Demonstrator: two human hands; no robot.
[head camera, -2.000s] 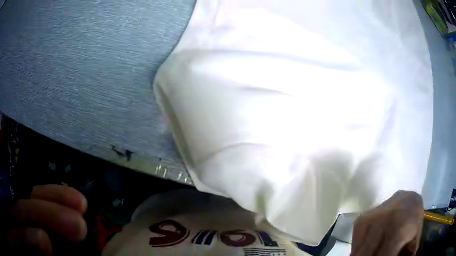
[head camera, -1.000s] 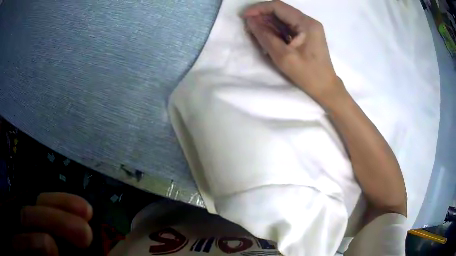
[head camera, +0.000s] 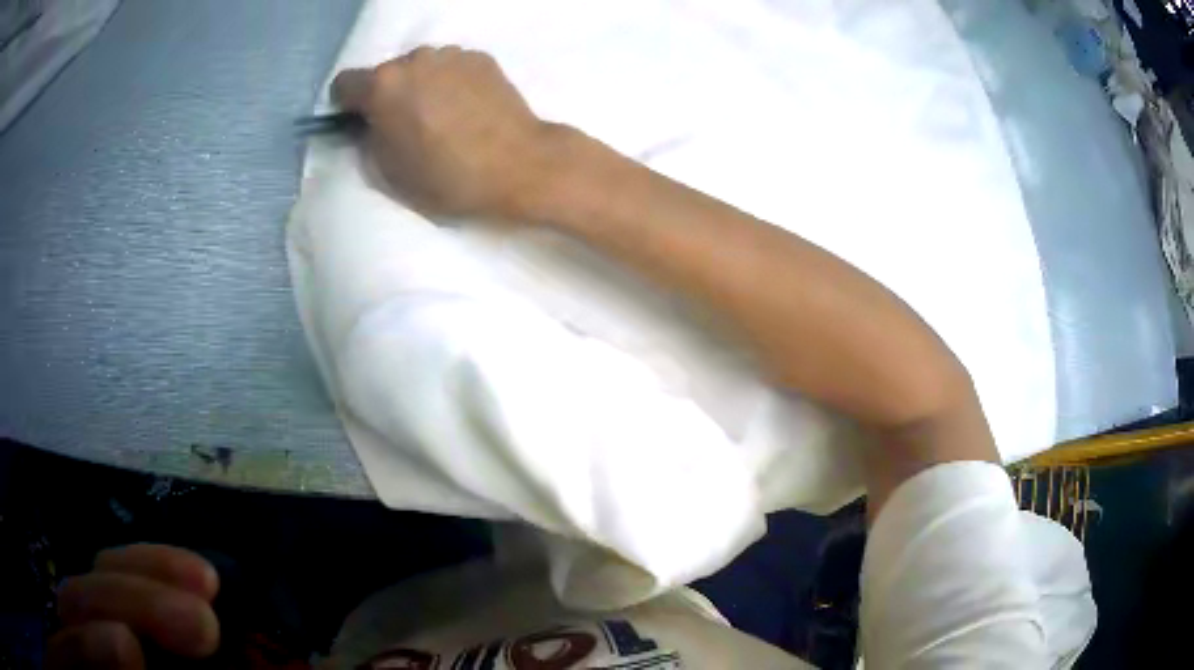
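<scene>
An off-white garment (head camera: 864, 183) lies across the table, its near part bunched and hanging over the front edge. My right hand (head camera: 452, 131) is on the garment near its left edge, closed, with dark thread snips (head camera: 330, 124) poking out to the left past the cloth. Whether its fingers also pinch the cloth cannot be told. My left hand (head camera: 138, 605) is low at the left, off the table and away from the garment. Only its curled fingertips show in the dark; the rest is hidden.
The blue-grey tabletop (head camera: 144, 262) has a worn, curved front edge. White cloth (head camera: 39, 46) lies at the far upper left. Clutter (head camera: 1137, 111) lies along the right edge. A yellow wire basket (head camera: 1054, 484) with white cloth stands at lower right. My printed shirt is below.
My right hand came from the lower right onto the garment, then moved left to its edge with the snips showing. The garment's near part is more bunched. My left hand has barely moved.
</scene>
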